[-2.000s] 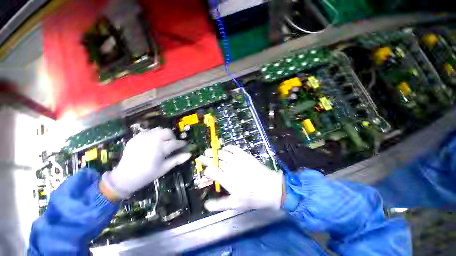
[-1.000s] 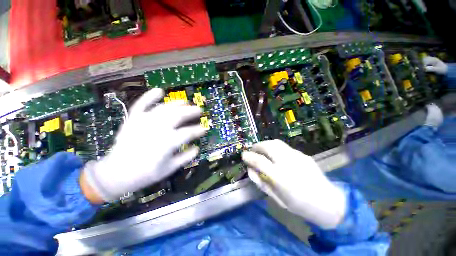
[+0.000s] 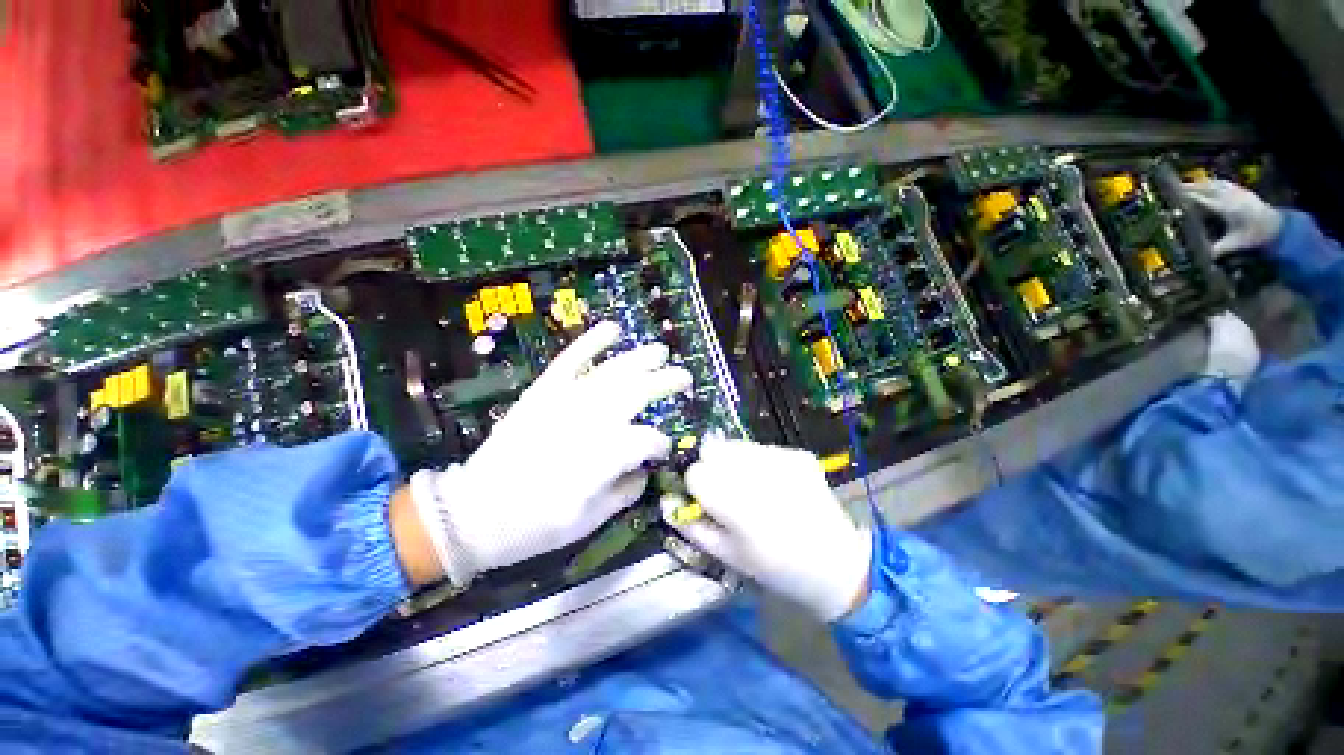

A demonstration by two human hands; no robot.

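Observation:
The green circuit board (image 3: 516,354) lies in a black pallet in front of me, with yellow-orange capacitors (image 3: 498,305) near its upper left and a white bar (image 3: 702,320) down its right side. My left hand (image 3: 568,450), in a white glove, rests over the board's middle with fingers spread, holding nothing visible; it hides the parts beneath. My right hand (image 3: 774,516), gloved, grips the yellow stick (image 3: 836,463) at the board's lower right corner. The stick shows at both sides of the hand; its middle is hidden.
More boards in pallets lie left and right (image 3: 840,317) along the metal rail (image 3: 487,634). A coiled blue cord (image 3: 771,103) crosses the view. A red mat (image 3: 487,126) with a sample assembly (image 3: 266,74) and dark tweezers lies behind. Another person's gloved hands (image 3: 1235,216) are at the far right.
My left hand has moved right across the board, uncovering the yellow-orange capacitors. My right hand has shifted slightly down, and the yellow stick now shows clearly in it. The blue cord has come into view.

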